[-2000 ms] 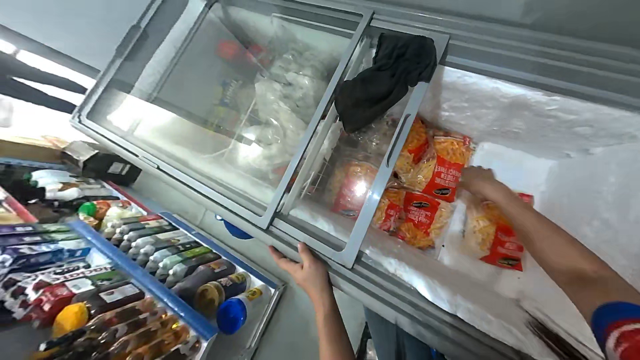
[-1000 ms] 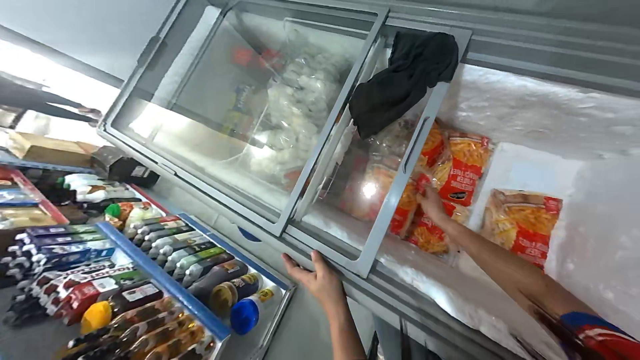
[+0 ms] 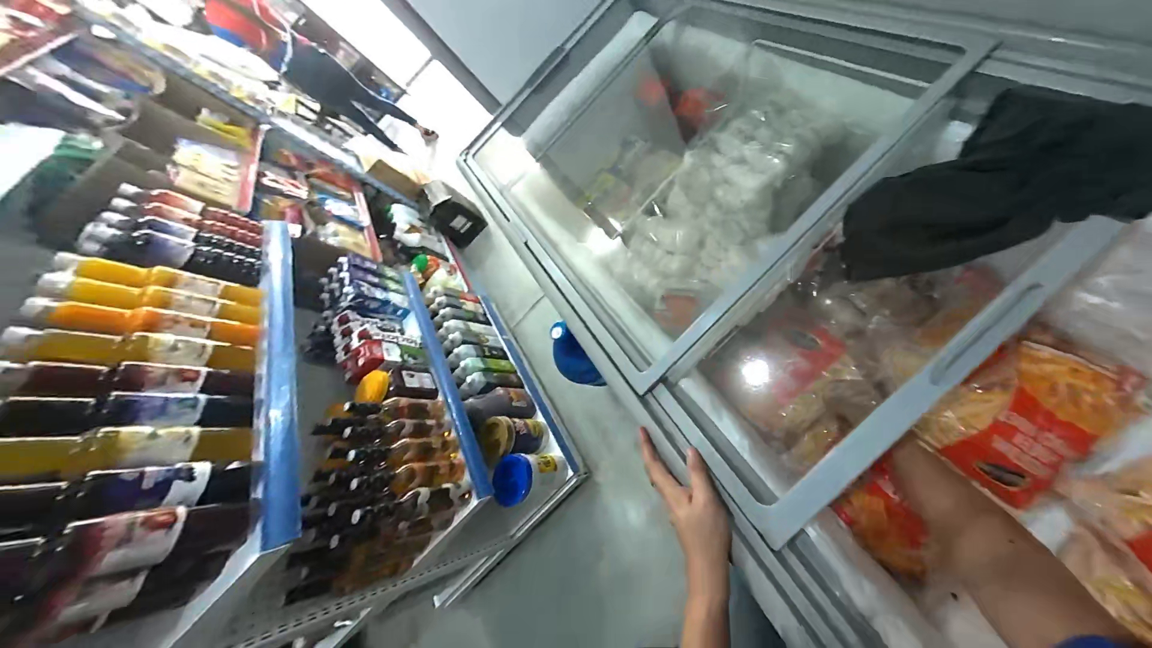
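Note:
My left hand [image 3: 691, 504] rests at the outer edge of the chest freezer [image 3: 594, 355], fingers apart, with nothing in it. My right forearm reaches into the freezer at the right, and my right hand [image 3: 846, 423] is under the sliding glass lid [image 3: 936, 387], among plastic food bags; reflections blur its fingers, so its grip cannot be made out. Near that forearm lie red and orange food packets [image 3: 1008, 441], partly on top of one another. A black cloth [image 3: 981, 184] is draped over the lid's frame.
Shelves of bottles [image 3: 135, 360] with blue edges [image 3: 281, 387] stand at the left. A blue object [image 3: 576, 355] is beside the freezer, and a dark box [image 3: 453, 213] farther back. White bagged goods [image 3: 729, 189] show under the other glass. A person [image 3: 333, 81] is at the top left.
My right hand has moved left from the packets in the uncovered part to beneath the glass lid. My left hand stays by the freezer's edge. The view has swung left toward the shelves.

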